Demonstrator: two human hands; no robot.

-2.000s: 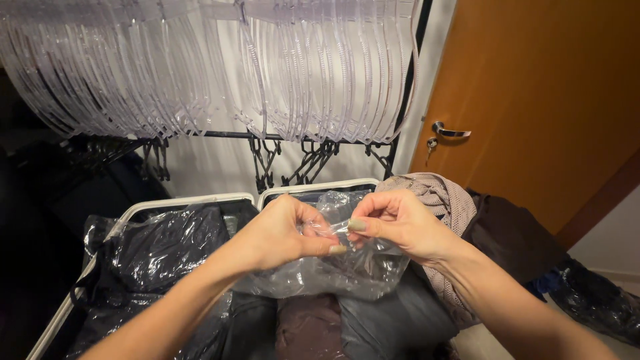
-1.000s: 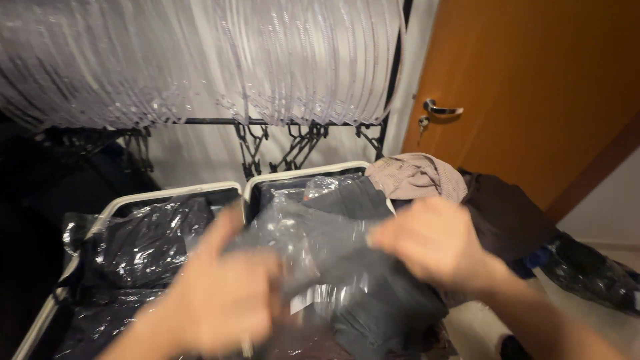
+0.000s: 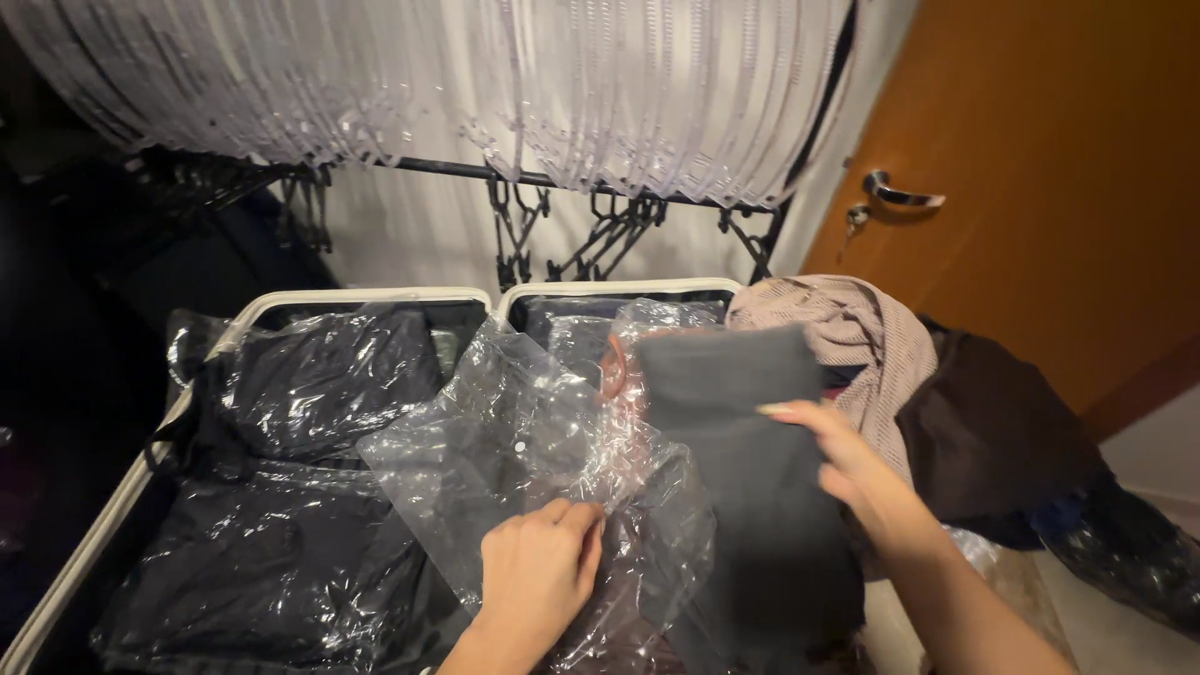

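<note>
My left hand [image 3: 544, 558], at the lower middle, is closed on the edge of a clear plastic bag [image 3: 469, 441] that spreads up over the suitcase. To its right lies a folded dark grey garment [image 3: 736, 422], slightly blurred. My right hand [image 3: 848, 450] is at this garment's right side, its thumb and fingers on the cloth; whether it grips the fabric is hard to tell. Reddish and brownish cloth [image 3: 633, 553] shows through plastic between my hands. Dark garments in clear bags [image 3: 328, 375] fill the left part of the open suitcase [image 3: 375, 294].
Many clear plastic hangers [image 3: 600, 94] hang on a black rack [image 3: 441, 170] behind the suitcase. A beige knitted cloth [image 3: 834, 319] and a dark brown garment [image 3: 1003, 422] are heaped at the right. A wooden door [image 3: 1059, 187] with a metal handle [image 3: 905, 192] stands beyond.
My hands, close together on plastic two seconds ago, are now apart. The dark grey garment stands clear of the plastic bag at the right, and the bag is spread on the left.
</note>
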